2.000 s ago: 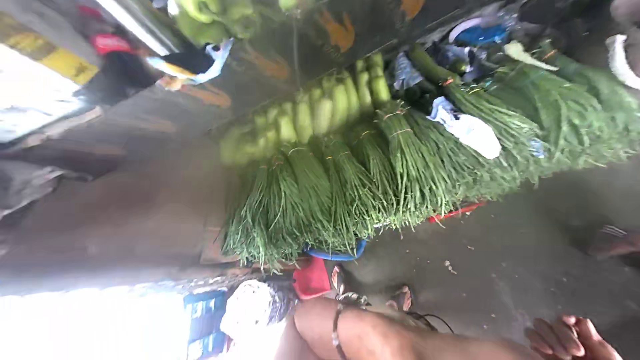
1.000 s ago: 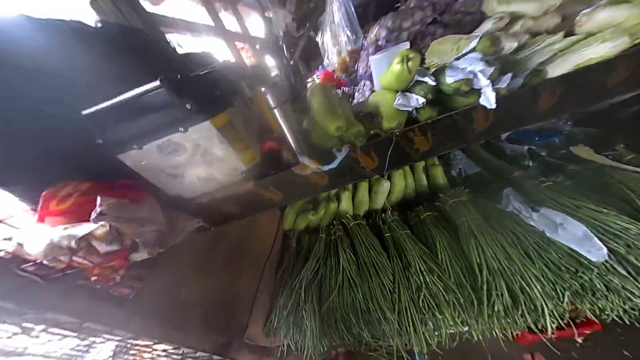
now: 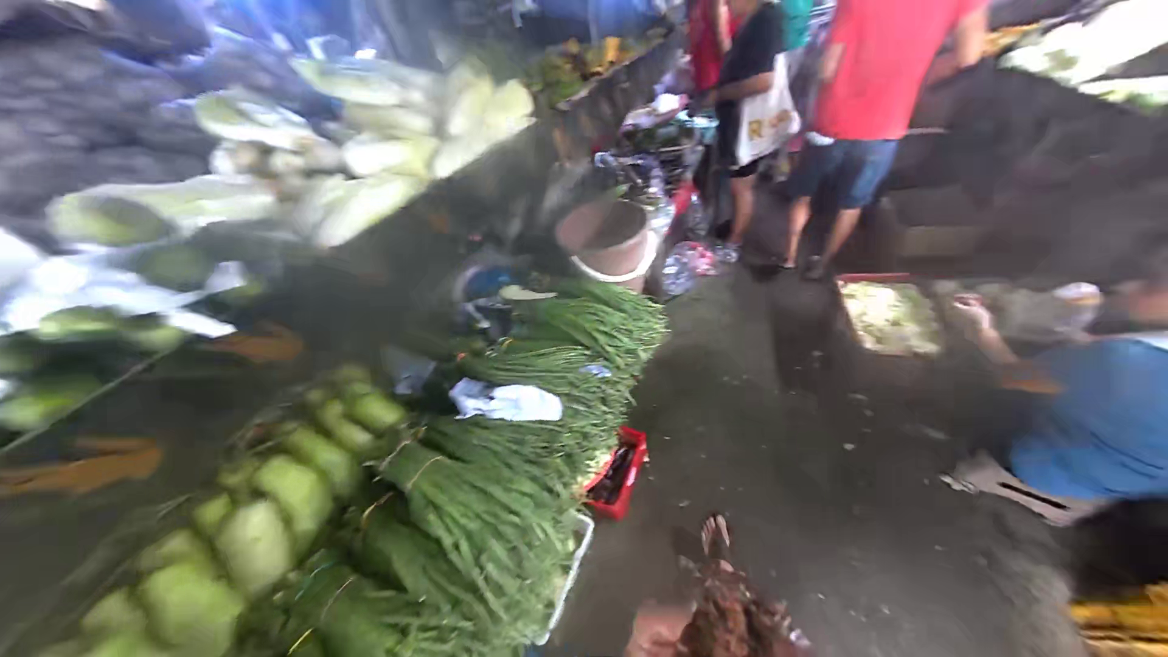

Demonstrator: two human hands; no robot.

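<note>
Neither of my hands shows clearly in the head view; only a blurred bare patch of skin and patterned cloth sit at the bottom edge, above a foot [image 3: 715, 534]. Left of them lie bundles of long green beans [image 3: 484, 502], tied with thin bands. A row of pale green chayotes [image 3: 274, 502] runs along their left side. A crumpled pale plastic bag [image 3: 507, 401] rests on the beans. Beneath the beans' right edge stands a red crate [image 3: 620, 474] with dark produce in it.
A bucket with a white handle [image 3: 610, 242] stands beyond the beans. Pale leafy vegetables [image 3: 365, 155] lie on the raised stall at left. People stand in the aisle [image 3: 849, 109]; a person in blue [image 3: 1095, 411] is at right, near a crate of pale produce [image 3: 890, 315].
The view has swung widely towards the aisle. A hand at the lower right two seconds ago is out of sight now.
</note>
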